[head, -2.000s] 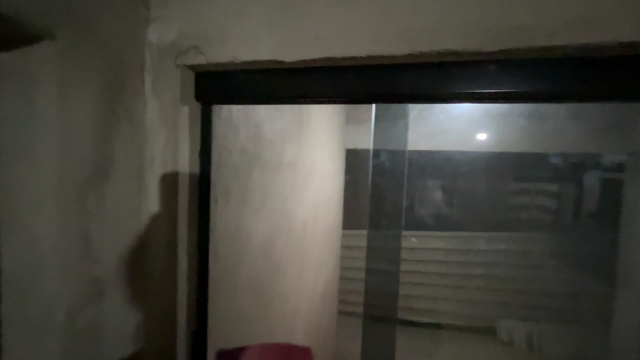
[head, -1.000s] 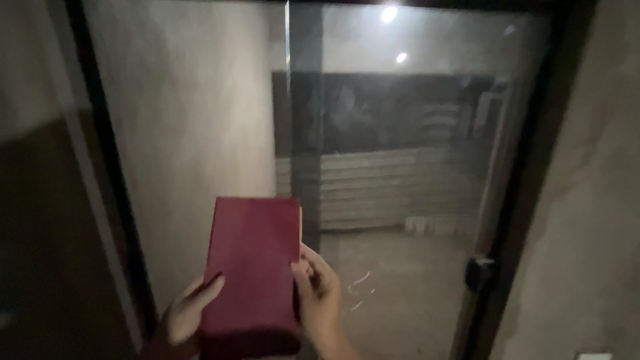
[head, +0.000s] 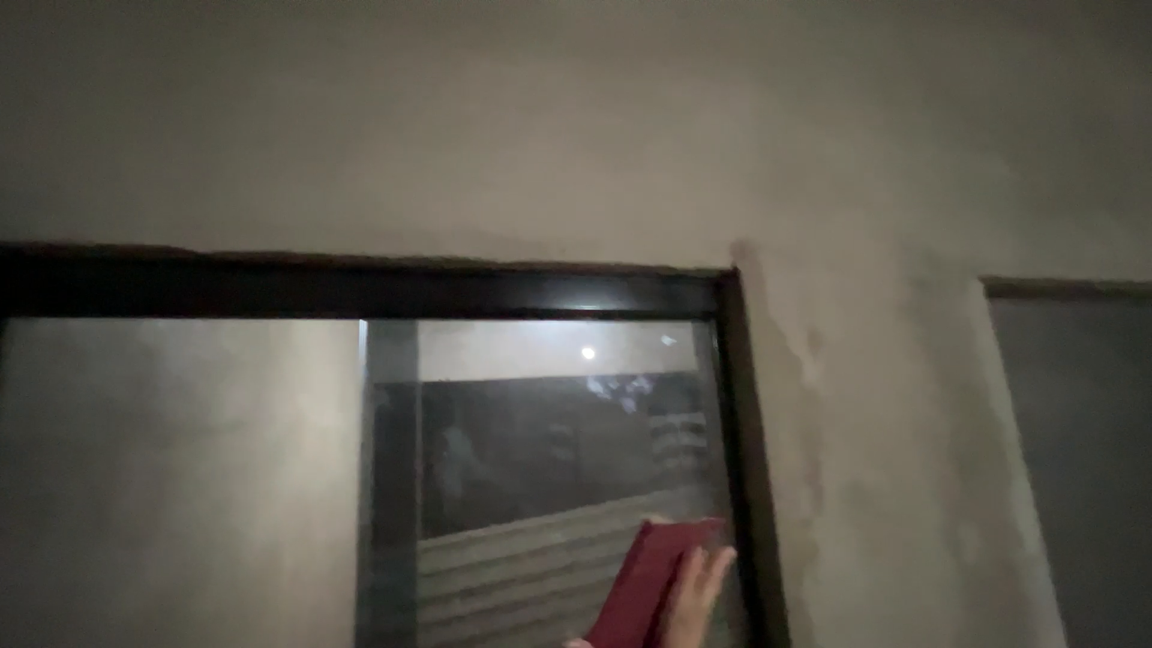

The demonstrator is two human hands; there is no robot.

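Note:
A dark red, flat, book-like object (head: pixel 643 585) rises tilted from the bottom edge, its top leaning to the right, in front of the glass. My right hand (head: pixel 697 598) lies along its right side with the fingers pointing up. Only a fingertip of my left hand (head: pixel 579 643) shows at the object's lower left; the rest is out of view. The lower part of the object is cut off by the frame.
Behind stands a glass door or window panel (head: pixel 540 459) in a dark frame (head: pixel 540 290). Slatted shapes and bright light spots show in the glass. A rough plaster wall (head: pixel 558 162) surrounds it, with a second opening (head: pixel 1080 432) at the right.
The view has swung up and to the right. The dark red object, upright between both hands one second ago, now leans and sits lower in the view, nearer the right side of the frame.

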